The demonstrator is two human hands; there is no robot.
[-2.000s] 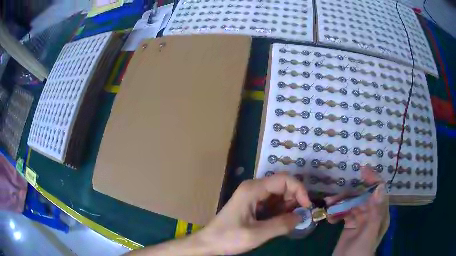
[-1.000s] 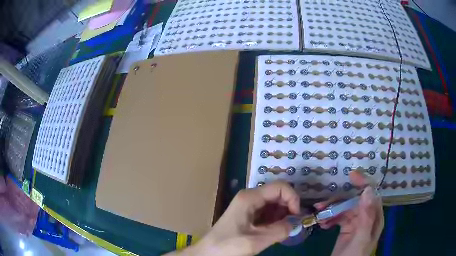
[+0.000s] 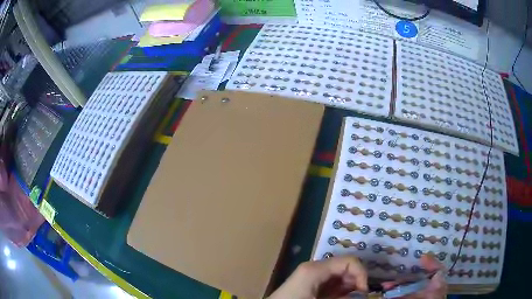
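My left hand (image 3: 326,279) is at the bottom edge, cut off by it. Its fingers are bent beside the working end of a grey-blue tool (image 3: 405,288); whether they grip anything is cut off from view. My right hand (image 3: 433,284), also cut off, is shut on the tool, which points left. A white board (image 3: 340,169) with rows of dumbbell-shaped cutouts lies just beyond my hands. Round metallic parts fill the ends of its left columns. A dark and reddish cord (image 3: 481,181) runs over it to my right hand.
A brown board (image 3: 227,181) lies at centre left, with two small components (image 3: 225,101) near its far edge. A thick stack of white boards (image 3: 111,131) stands at left. More white boards (image 3: 315,64) lie beyond, with paper slips (image 3: 207,76), a blue tray (image 3: 181,44) and a monitor's edge (image 3: 461,11).
The view has tilted up, so the boards sit lower and the monitor's edge shows. My hands and the tool have sunk to the bottom edge; the white disc near my left fingers is out of view.
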